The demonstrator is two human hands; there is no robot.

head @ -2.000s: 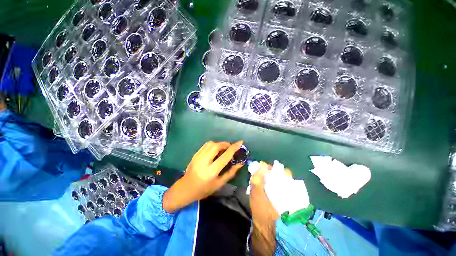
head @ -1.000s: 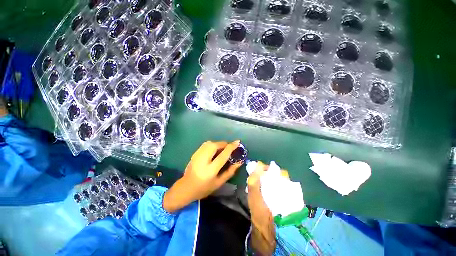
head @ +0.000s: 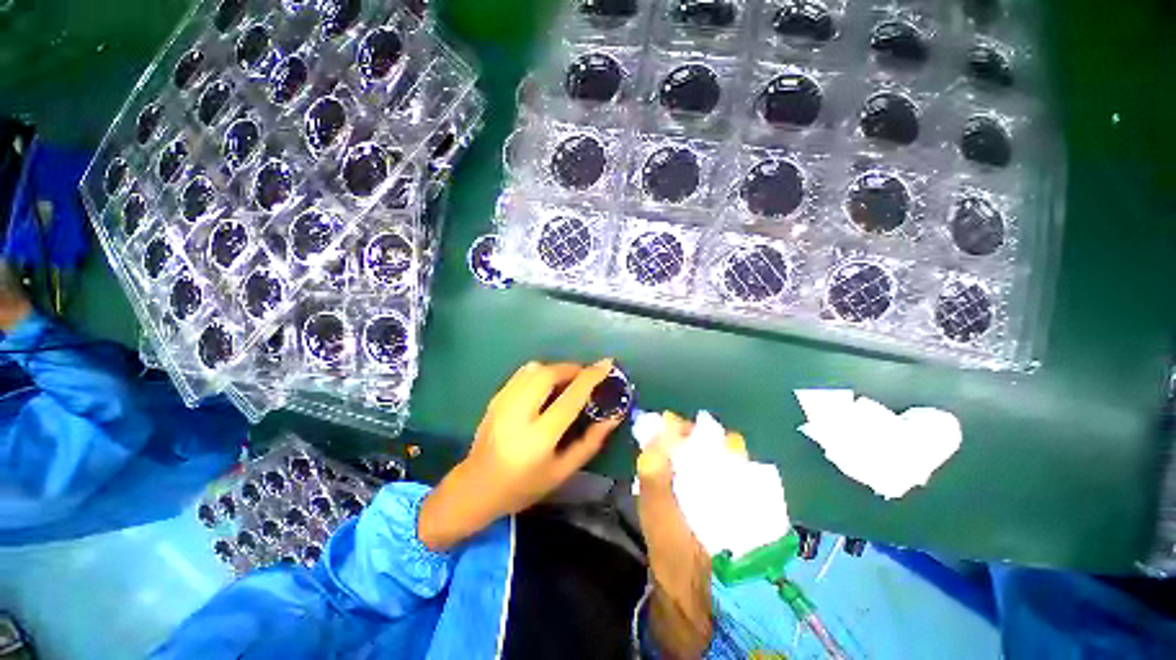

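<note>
My left hand [head: 526, 436] holds a dark glossy round lens-like part [head: 609, 396] between thumb and fingers, just above the green bench. My right hand [head: 668, 516] is close on its right, closed around a bunched white wipe [head: 733, 500]. A small whitish-blue tip at the fingers of my right hand points at the part; whether it touches cannot be told. A bright green piece [head: 757, 560], perhaps an air nozzle, sticks out below the wipe with a reddish tube trailing down. The wipe hides most of what my right hand grips.
A clear tray [head: 825, 326] with rows of dark discs lies beyond my hands. Overlapping clear trays [head: 290, 402] are at left. A flat white wipe [head: 890, 445] lies at right. A lower tray [head: 275, 516] and another person's blue sleeve [head: 90, 426] are at lower left.
The trays have shifted slightly left in the view. The part shows a little more of its face between my left fingers. Both hands keep nearly the same place and hold.
</note>
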